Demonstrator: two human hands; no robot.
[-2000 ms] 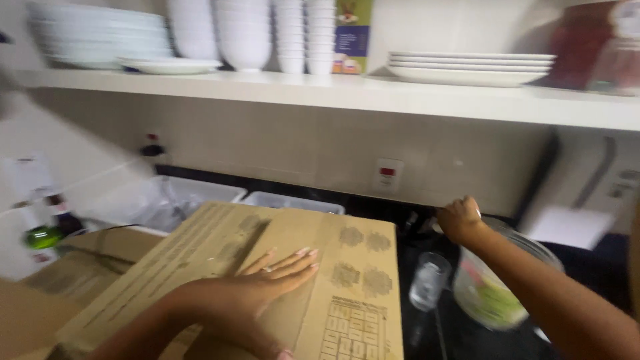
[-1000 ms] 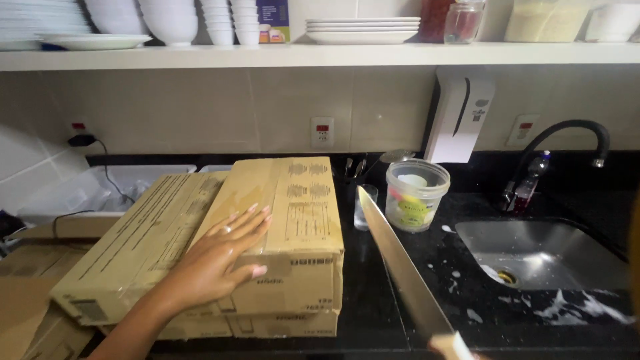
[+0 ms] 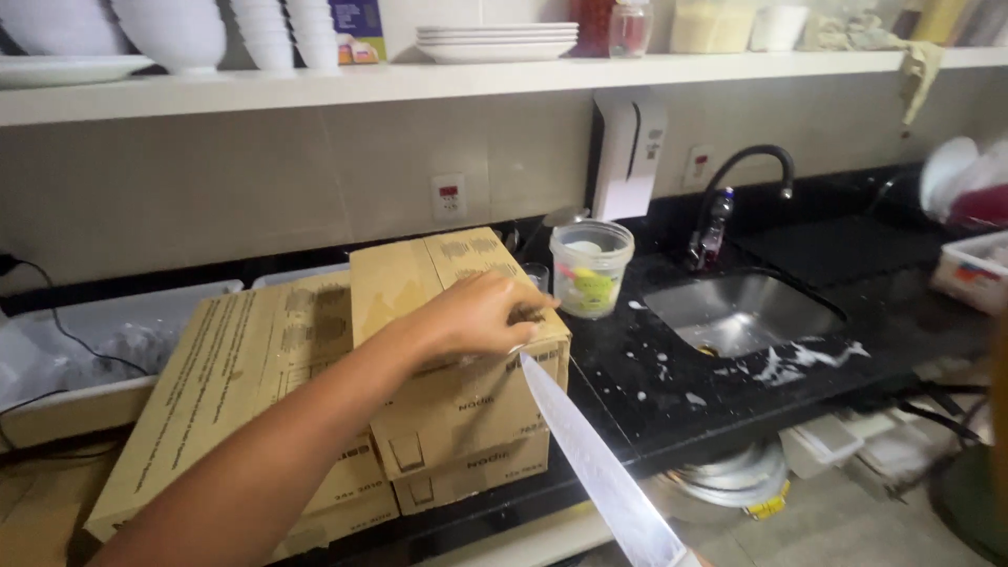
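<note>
A large kitchen knife points up and away from me, its tip by the front top edge of a cardboard box. Only a bit of my right hand shows at the bottom edge, closed on the knife's pale handle. My left hand rests on that box near its front right corner, fingers curled; whether it pinches anything is hidden. The box is stacked on another one. Left of them lies a wider cardboard box, also on top of another. A clear plastic bucket with colourful things inside stands behind on the right.
A steel sink with a black faucet is set in the black counter, which has white foam on it. White plastic tubs are at the left. Overhead, a shelf holds plates, bowls and jars.
My left hand, flat with spread fingers on the box top before, is now curled near its front right corner. The knife's tip has come to the box's edge. My right hand was by the wall at first.
</note>
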